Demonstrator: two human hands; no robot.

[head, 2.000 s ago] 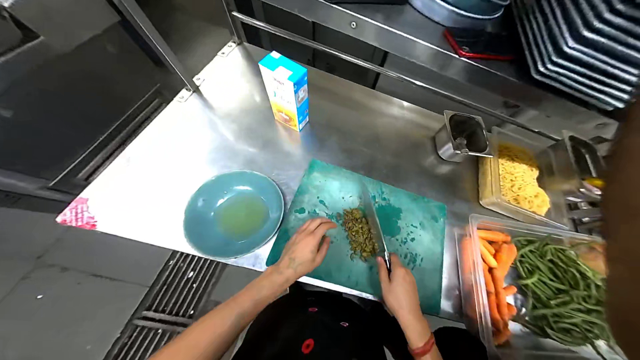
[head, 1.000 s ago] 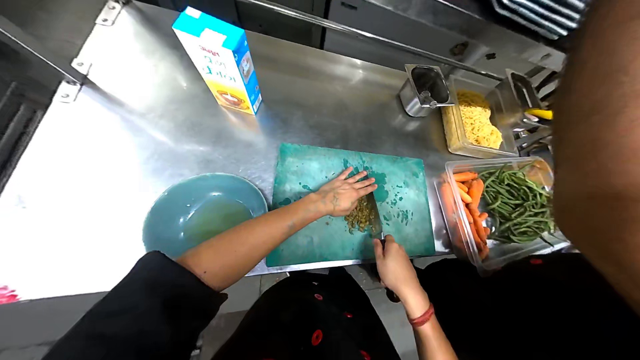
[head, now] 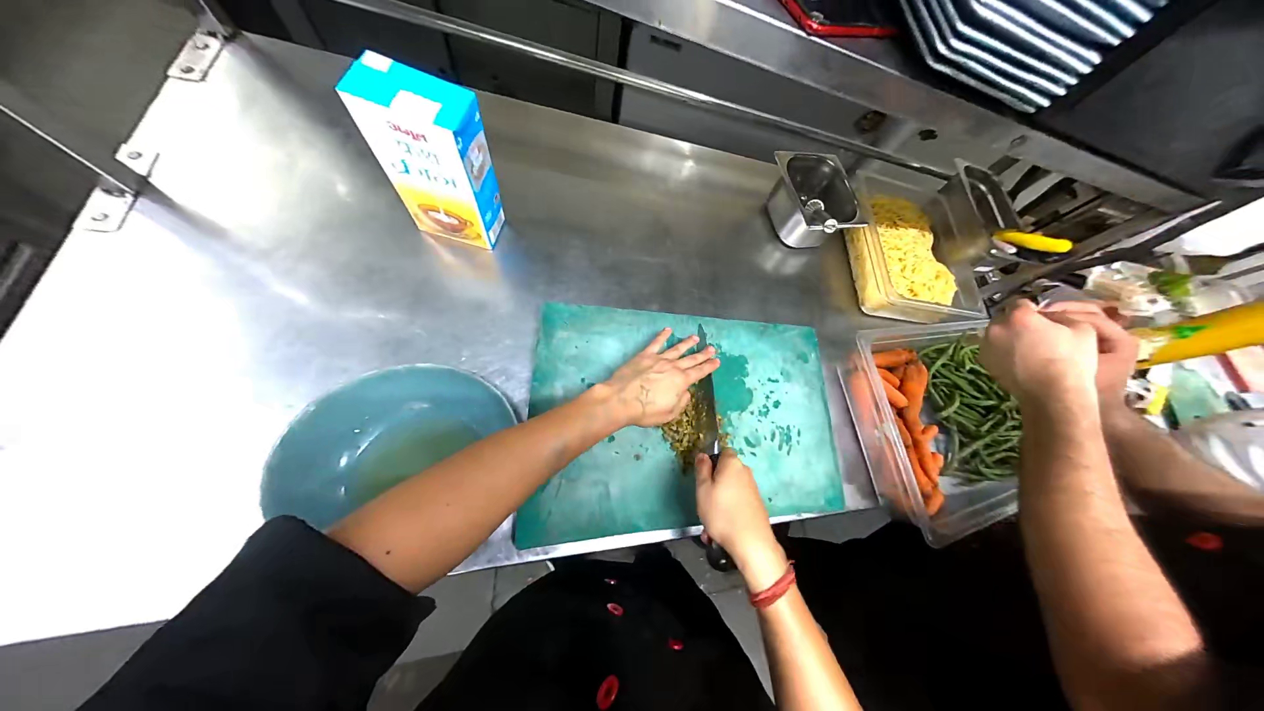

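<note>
My right hand [head: 733, 504] grips the handle of a chef's knife [head: 707, 410], whose blade points away from me over the green cutting board [head: 602, 494]. Fingers spread, my left hand [head: 657, 383] rests at the upper part of the blade. Chopped greenish-brown food [head: 681, 434] lies in a small pile under and beside the blade, partly hidden by my left hand. To the left of the board stands a blue bowl [head: 326, 434] with some pale liquid in it; my left forearm covers part of its rim.
A carton [head: 425, 163] stands at the back left. At the right are a steel container [head: 798, 217], a tub of shredded yellow food [head: 904, 262] and a clear bin [head: 894, 494] with carrots and green beans. A co-worker's hands [head: 1052, 346] are over the bin, close to a yellow object [head: 1210, 336].
My left hand has moved from the board's left side onto the knife blade. A co-worker's hands have come into view at the right. The view has shifted.
</note>
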